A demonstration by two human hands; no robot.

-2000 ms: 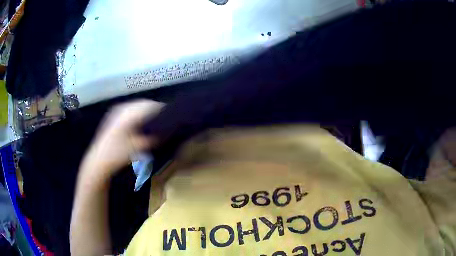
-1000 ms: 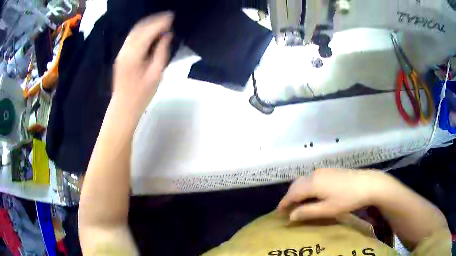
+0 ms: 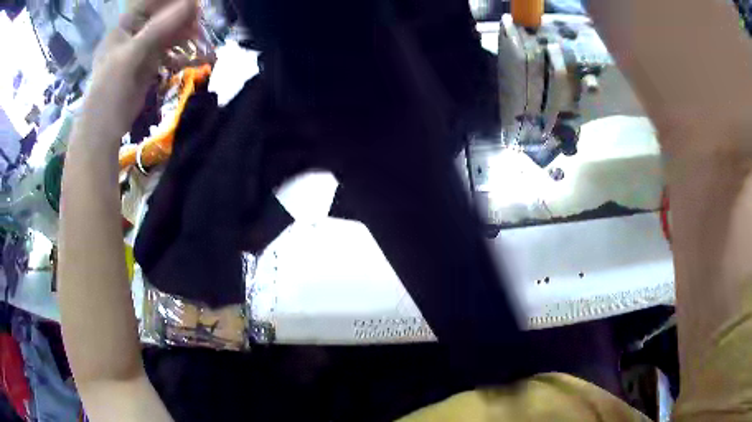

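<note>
A long black fabric piece (image 3: 412, 165) runs from the top edge across the white table down to the lap. More black cloth (image 3: 206, 189) lies bunched on the table's left part. My left hand (image 3: 157, 37) is raised at the top left, slightly blurred, fingers apart, with no cloth seen in it. My right forearm reaches up along the right side; my right hand is beyond the top edge. The sewing machine head (image 3: 552, 78) stands right of the black cloth, with the presser foot area (image 3: 540, 152) under its left end.
The white tabletop (image 3: 338, 272) has a measuring strip (image 3: 594, 309) along its front edge. An orange cylinder (image 3: 527, 11) is above the machine head. An orange-handled tool (image 3: 169, 124) lies at the left. A red scissors handle (image 3: 666, 216) shows partly behind my right arm.
My left hand has moved up and left, off the black cloth. My right hand has risen from the lap out of the picture. The black cloth now stretches across the table to the lap.
</note>
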